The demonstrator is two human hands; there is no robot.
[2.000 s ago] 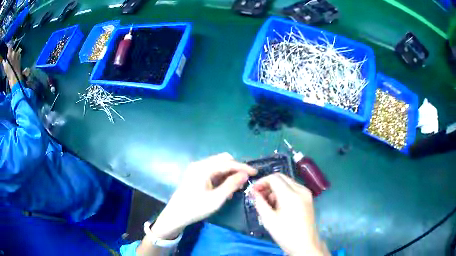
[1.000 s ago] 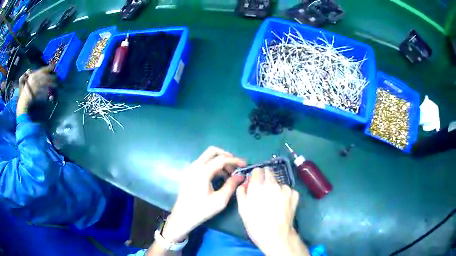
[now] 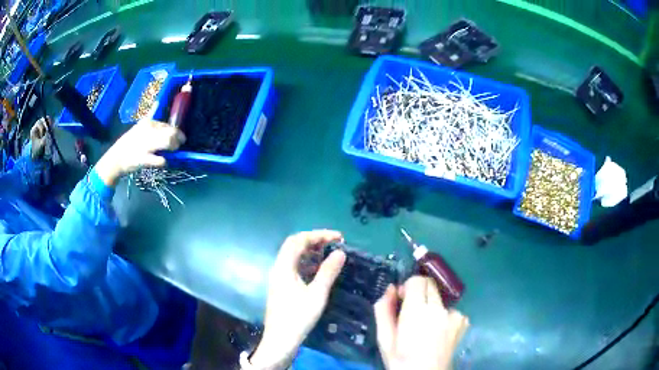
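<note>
A black ribbed housing lies open on the green bench in front of me. My left hand holds its upper left edge, thumb on top and fingers behind. My right hand is at its right side with the fingers curled near the dark-red bottle; whether it grips the bottle, the housing or nothing is hidden. The bottle's pale needle tip points up and left. A small pile of black rings lies beyond the housing.
A large blue bin holds white leads. A smaller bin holds brass pieces, beside a crumpled white cloth. At left, a person's hand reaches to a blue bin with black parts and another red bottle. Housings stand beyond.
More of the housing now shows between my hands. My right hand has moved right, toward the bottle. The other person's hand has moved to the left bin's red bottle.
</note>
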